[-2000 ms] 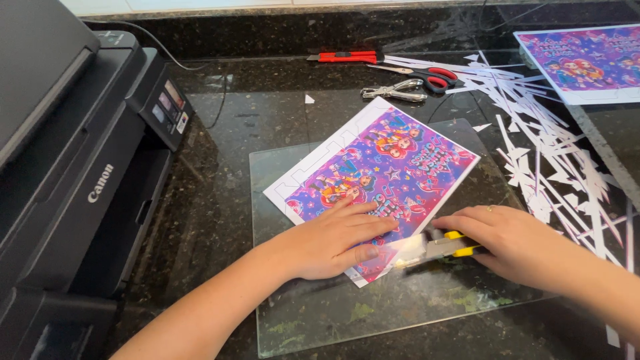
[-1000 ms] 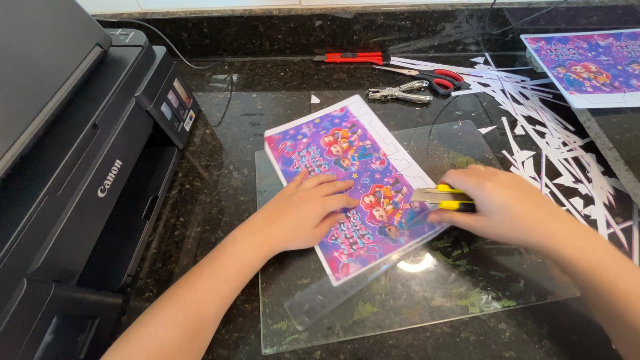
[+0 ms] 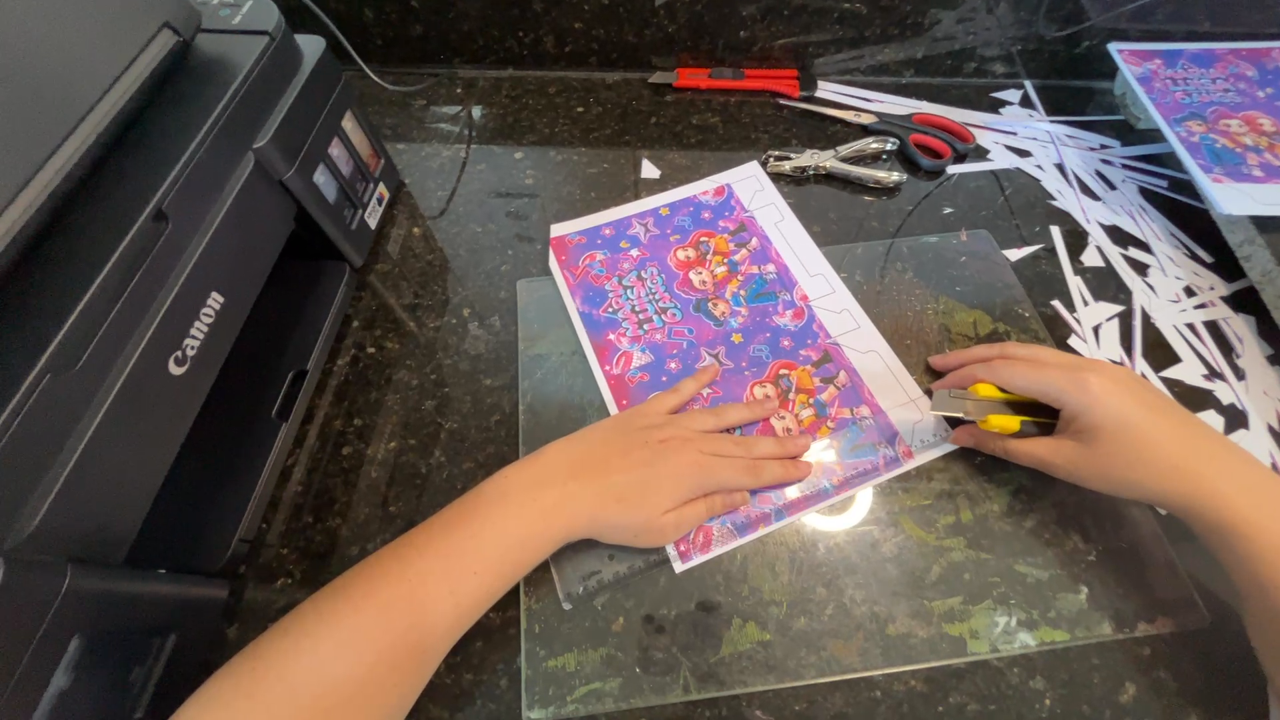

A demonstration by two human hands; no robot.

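My left hand (image 3: 665, 465) lies flat with spread fingers on a printed paper sheet (image 3: 690, 300) with a purple cartoon pattern and white margins. Beneath that hand a clear plastic ruler (image 3: 610, 570) runs along the sheet's lower edge, partly over the print. The sheet rests at a slant on a glass cutting board (image 3: 870, 620). In my right hand (image 3: 1080, 420) is a yellow and black utility knife (image 3: 995, 408), its blade end pointing left beside the sheet's lower right corner. Whether the blade touches the paper is unclear.
A black Canon printer (image 3: 190, 300) stands at left. Behind the board lie a red snap-off knife (image 3: 740, 80), scissors (image 3: 920, 138) and a metal hole punch (image 3: 835, 162). White paper offcuts (image 3: 1130, 240) are heaped at right, near another printed sheet (image 3: 1210, 125) at the upper right.
The sheet has been turned on the glass since the earliest frame. The right hand with the knife, over the sheet's right part one second ago, is now at its lower right corner.
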